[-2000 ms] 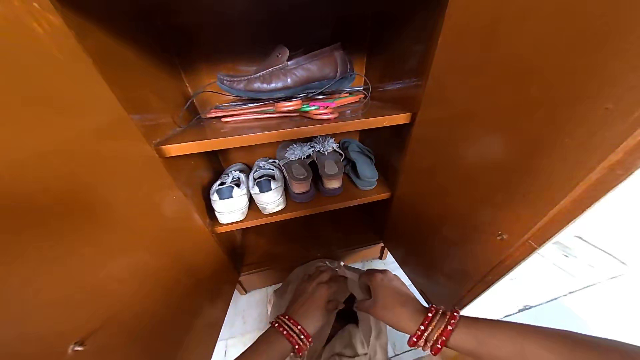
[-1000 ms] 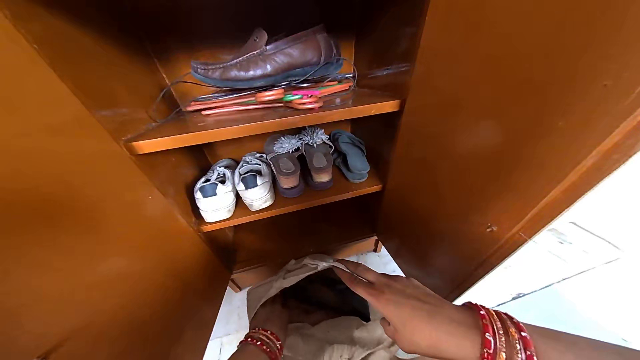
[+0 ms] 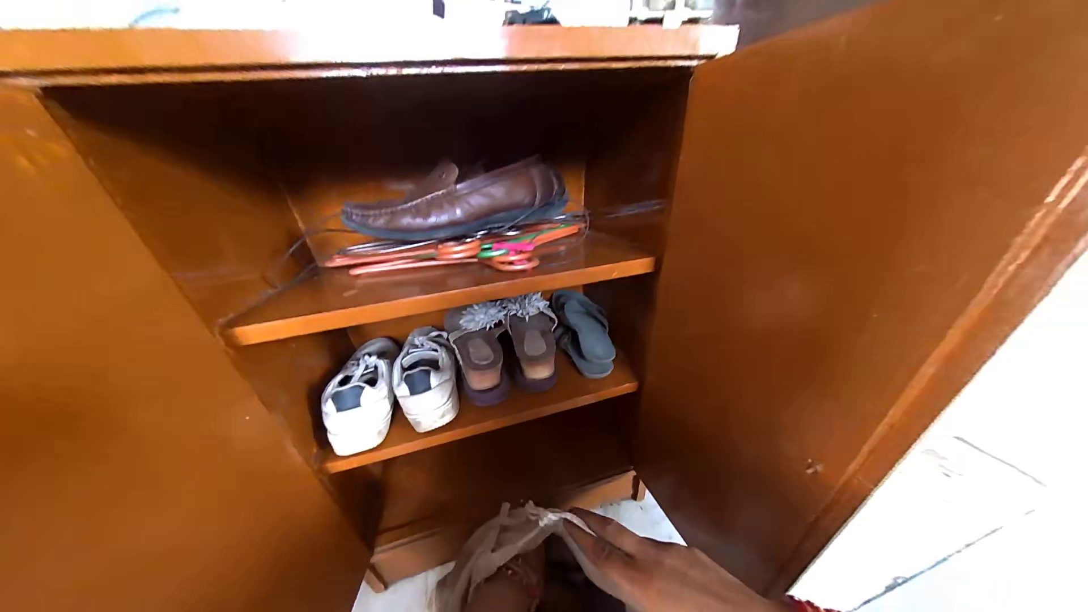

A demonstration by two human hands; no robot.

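Observation:
At the bottom of the view my right hand (image 3: 650, 565) pinches the rim of a pale, thin bag (image 3: 484, 548). My left hand is down inside the bag; only part of its wrist with bangles (image 3: 514, 582) shows, and its fingers are hidden. Beyond the bag, a white sneaker (image 3: 359, 408) and its mate (image 3: 427, 387) stand on the lower shelf, beside wedge sandals with grey flowers (image 3: 535, 348) and grey flip-flops (image 3: 586, 331). On the upper shelf a brown leather loafer (image 3: 463, 204) lies on several orange clothes hangers (image 3: 459, 251).
The wooden cabinet's left door (image 3: 127, 382) and right door (image 3: 833, 280) stand open on both sides of me. The upper shelf (image 3: 442, 302) and lower shelf (image 3: 484, 425) have bare front edges. Pale floor (image 3: 960, 527) shows at the right.
My left hand, earlier at the bag's rim beside my right, has gone down into the bag. The bag's mouth has been opened. The view has tilted up, showing the cabinet top.

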